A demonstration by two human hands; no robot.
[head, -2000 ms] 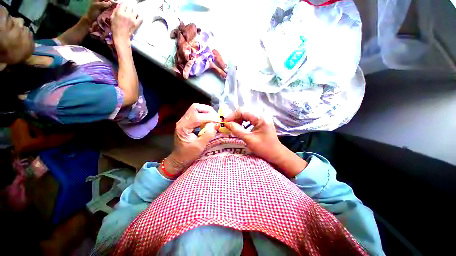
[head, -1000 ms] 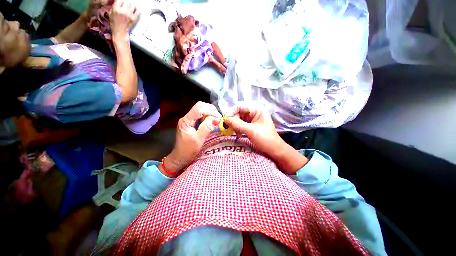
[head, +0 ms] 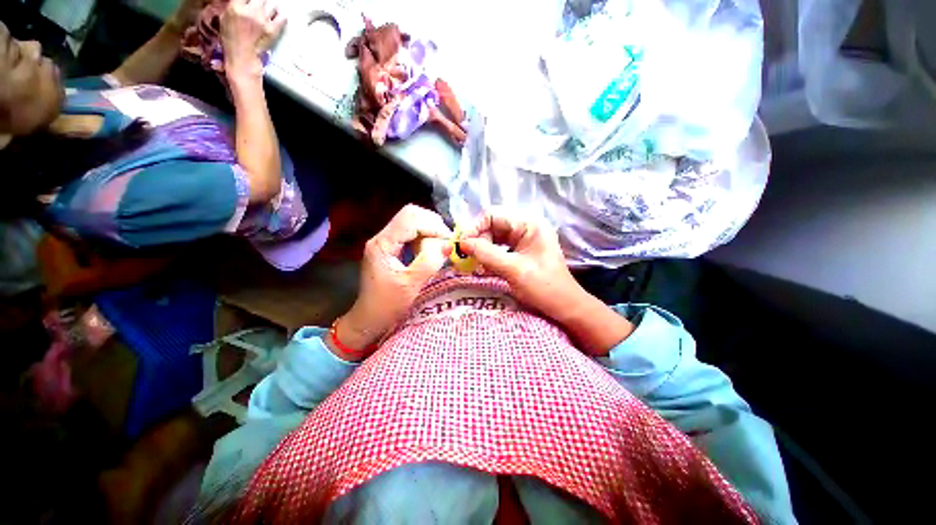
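A small yellow plush toy piece point(head: 465, 263) with a dark spot is held between both hands, just above the waistband of my red-and-white checked apron. My left hand point(head: 398, 269) pinches it from the left with thumb and fingertips. My right hand point(head: 529, 265) pinches it from the right, close to my left fingertips. The fingers hide most of the piece. Its fine details are too small to tell.
A large clear plastic bag point(head: 657, 195) lies ahead to the right. A brown-purple plush piece point(head: 400, 87) lies on the white table point(head: 416, 159). A seated person point(head: 154, 195) is at the left, near a blue crate point(head: 164, 338) and a pale green plastic stool point(head: 231, 364).
The yellow piece has been turned between my fingertips, and its dark spot shows differently. My hands have stayed in nearly the same place.
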